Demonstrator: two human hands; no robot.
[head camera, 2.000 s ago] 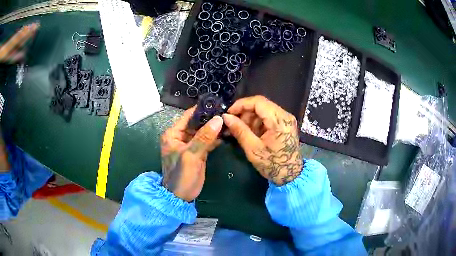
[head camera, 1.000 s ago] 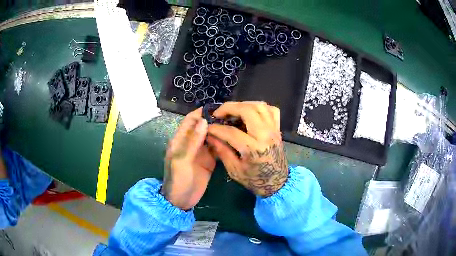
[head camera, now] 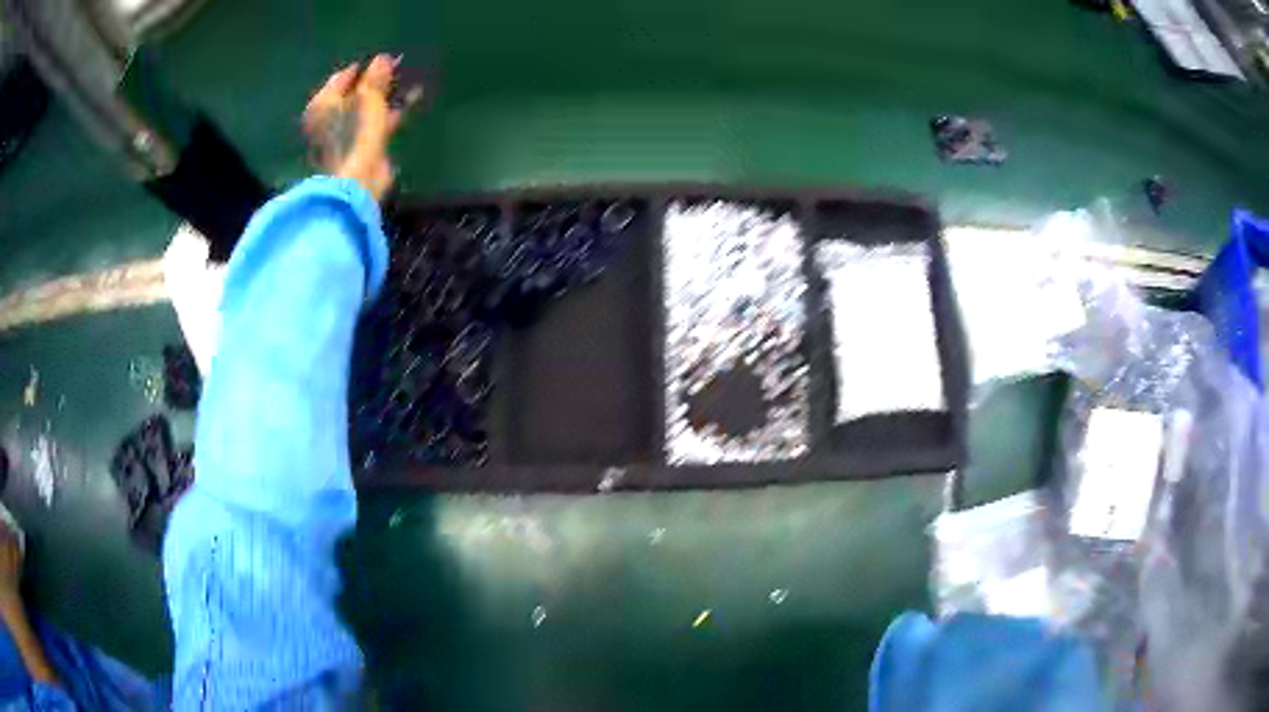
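My left hand (head camera: 351, 123) reaches past the far left end of the parts tray (head camera: 779, 476). It is blurred, with a small dark piece (head camera: 408, 89) at its fingertips that looks like a black housing held there. My left sleeve covers part of the bench. My right hand is out of the picture; only a blue sleeve (head camera: 981, 668) shows at the bottom right. The tray holds dark rings (head camera: 432, 334) at left, glittering small parts (head camera: 731, 306) in the right-middle compartment and white small parts (head camera: 885, 334) at the right end.
Black housings (head camera: 150, 480) lie at left beside my sleeve. A dark flat piece (head camera: 967, 139) lies beyond the tray. Crumpled clear bags (head camera: 1169, 417) and a small zip bag (head camera: 995, 556) are at right. Part of another person's hand (head camera: 9, 563) shows at the left edge.
My hands have come apart. My left hand has moved far forward and left; my right hand has left the picture. The view has shifted, and the tray now appears lower and straighter.
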